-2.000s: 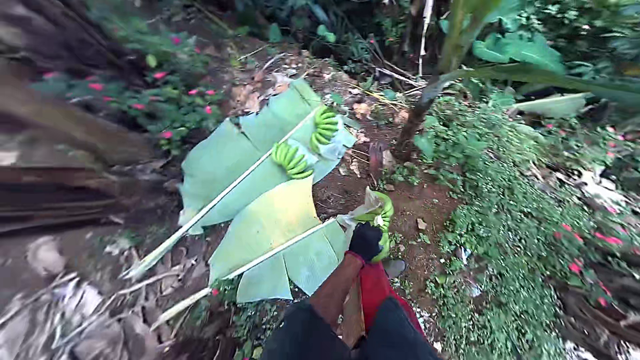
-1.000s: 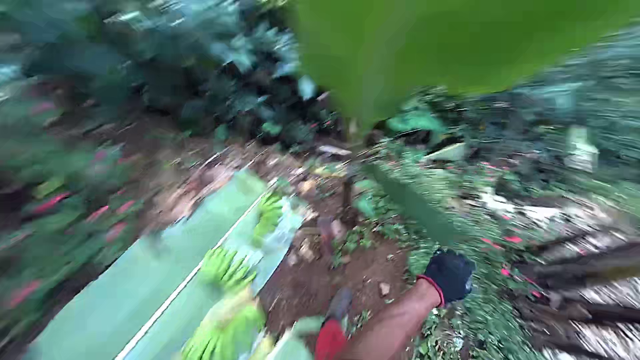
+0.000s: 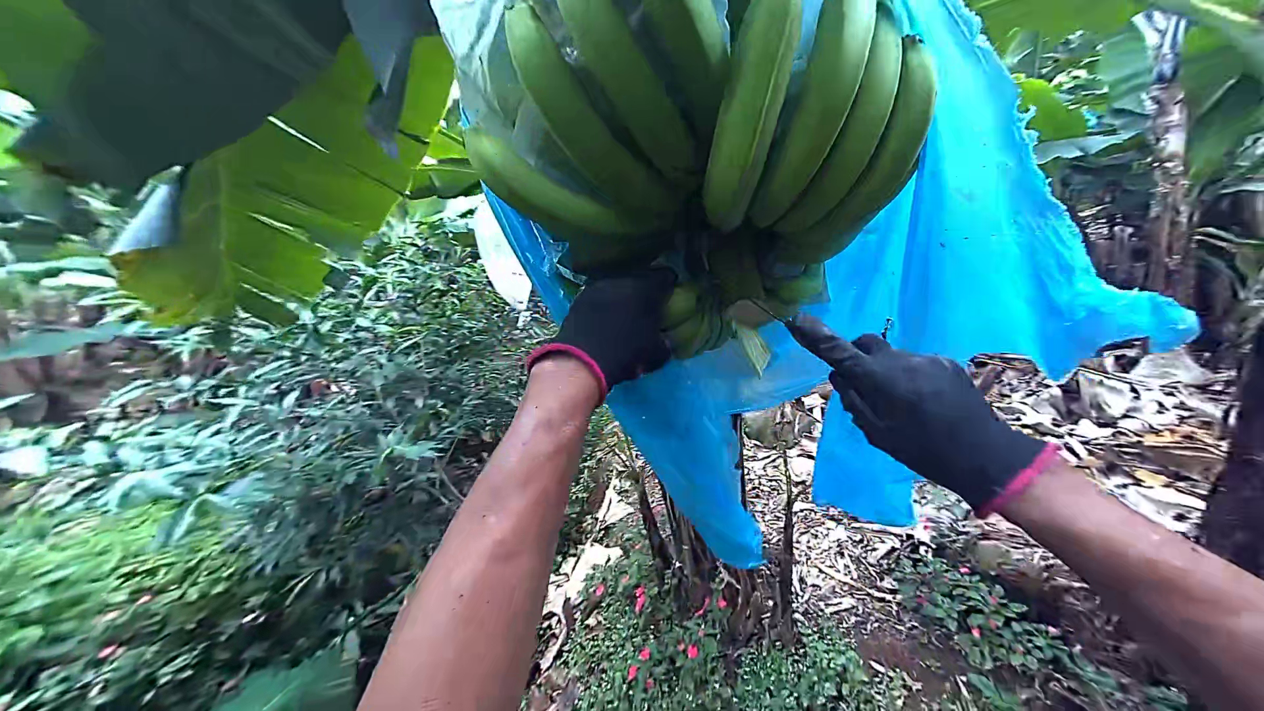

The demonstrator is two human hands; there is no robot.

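Observation:
A bunch of green bananas (image 3: 770,128) hangs at the top centre, partly wrapped in a blue plastic bag (image 3: 968,227) that drapes behind and below it. My left hand (image 3: 622,326), in a black glove with a pink cuff, grips the small lower hand of green bananas (image 3: 691,321) at the bunch's bottom end. My right hand (image 3: 899,405), gloved alike, is closed around a small knife (image 3: 768,312), mostly hidden by the fingers, with its thin blade at the stalk's lower end. A pale cut strip (image 3: 752,348) hangs beside the blade.
Large banana leaves (image 3: 267,197) hang at the upper left above dense shrubs (image 3: 336,395). Below the bag stand thin dry stems (image 3: 691,543) among red-flowered plants (image 3: 642,662). Dry leaf litter (image 3: 1116,434) covers ground at the right, near a dark trunk (image 3: 1239,444).
The view has swung from banana hands lying on cut leaves on the ground up to the hanging bunch. Both hands are now raised at its lower end.

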